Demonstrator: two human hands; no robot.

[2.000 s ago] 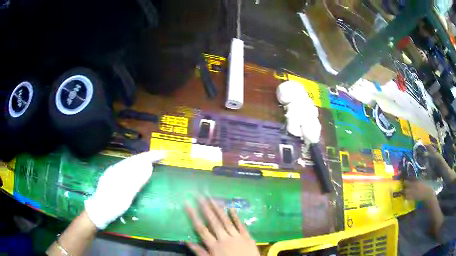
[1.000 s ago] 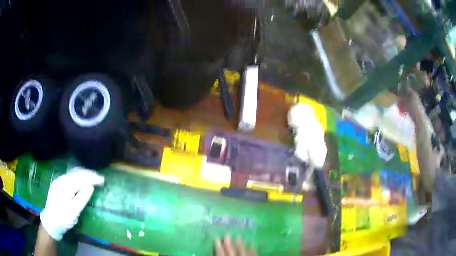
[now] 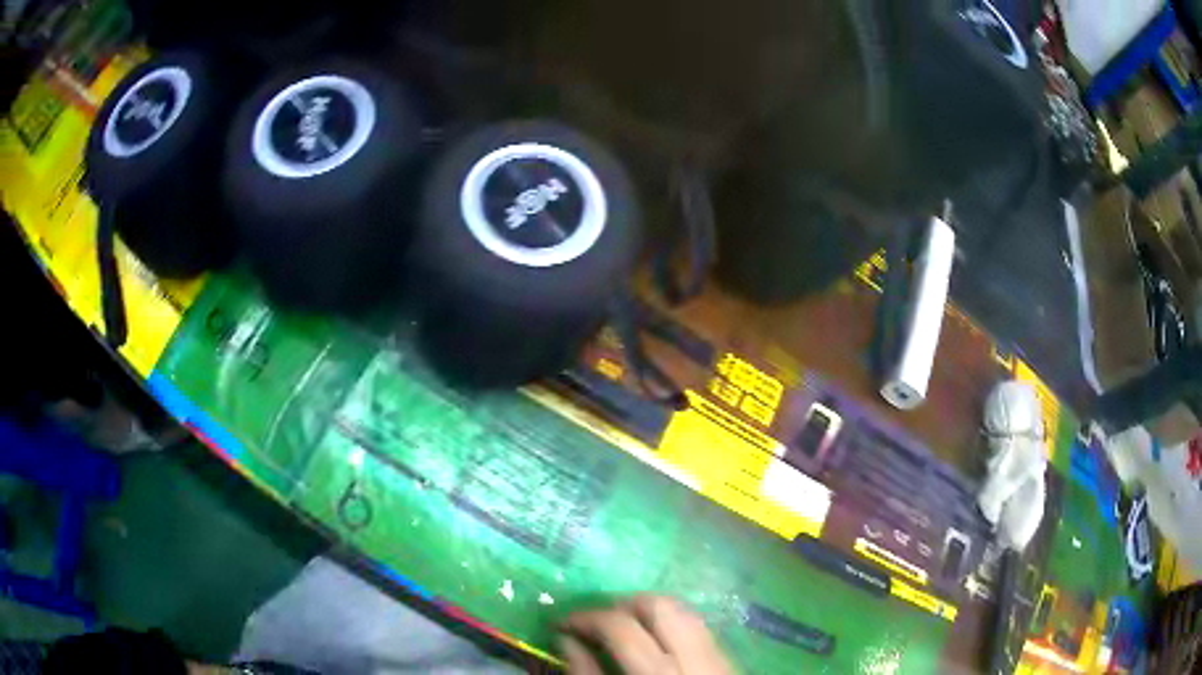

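Three matte black rounded pieces stand in a row on the bench, each with a white-ringed disc facing up; the nearest headphone piece [image 3: 527, 277] shows light lettering, and black straps hang beside it. My bare right hand [image 3: 642, 636] is at the bottom edge over the green sheet, cut off by the frame. Its fingers are bent and blurred, it touches none of the black pieces, and nothing shows in it. My left hand is out of the picture.
Large dark pile [image 3: 738, 79] behind the row. To the right lie a white rod-handled tool [image 3: 923, 317], a white bundle [image 3: 1015, 462] above a black handle [image 3: 1006, 613], and a thin black stick [image 3: 844, 564]. A blue stool [image 3: 53, 495] stands lower left.
The view has swung left, so the bench things sit further right and a third ringed piece shows. My gloved left hand has left the picture. My right hand remains at the bottom edge.
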